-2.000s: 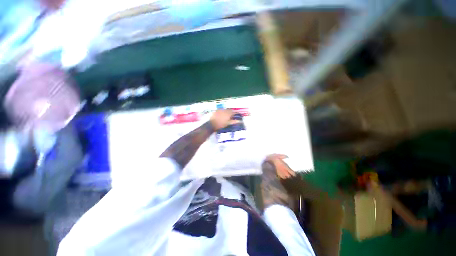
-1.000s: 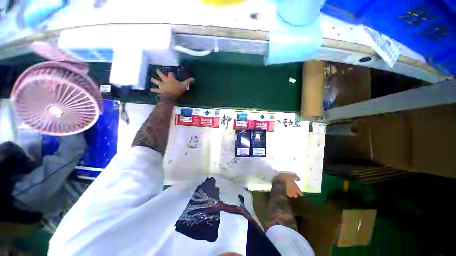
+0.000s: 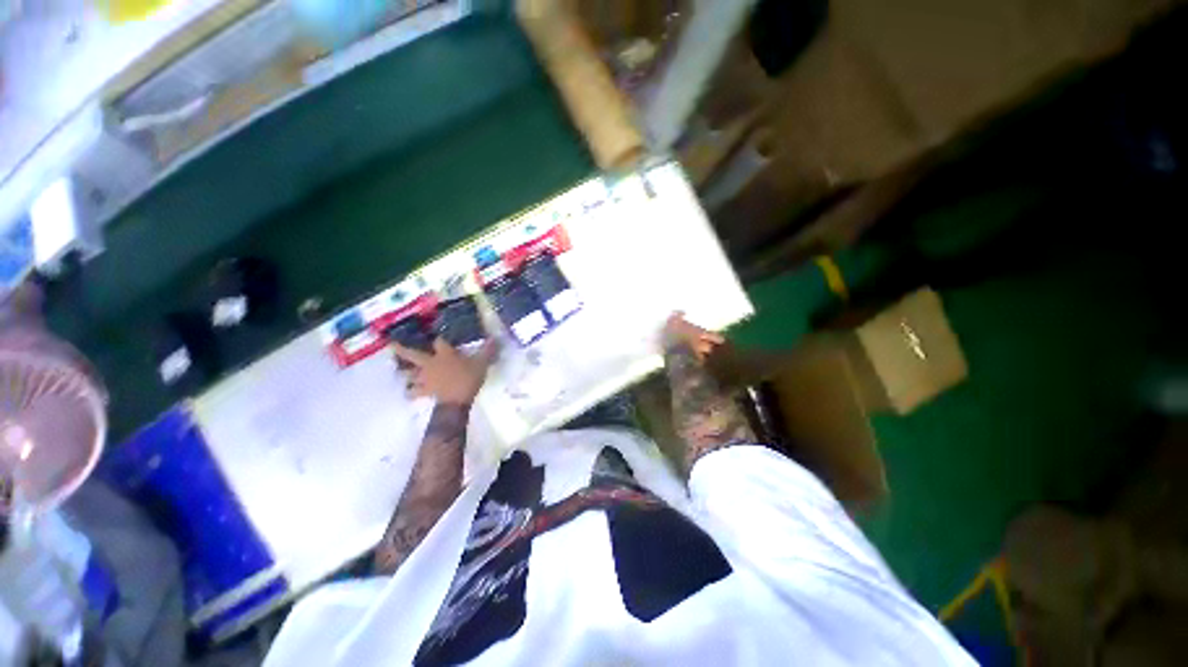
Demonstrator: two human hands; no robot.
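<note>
Two black product boxes (image 3: 532,300) lie side by side on the white work board (image 3: 300,456), white labels towards me. My left hand (image 3: 450,371) is on more black boxes (image 3: 456,321) just left of that pair, fingers spread over them; its grip is partly hidden and blurred. These boxes lie over the red-and-white stickers (image 3: 371,332). My right hand (image 3: 691,339) is at the board's near right edge, holding nothing that I can see.
Behind the board runs the dark green conveyor (image 3: 378,170), with black boxes (image 3: 235,293) at its left. A cardboard tube (image 3: 586,85) stands at its right end. A pink fan (image 3: 46,417) is at far left. Brown cartons (image 3: 912,349) are on the green floor to the right.
My left hand has come back from the conveyor to the board with black boxes, beside the pair lying there. The view has tilted and shifted right. My right hand stays by the board's edge.
</note>
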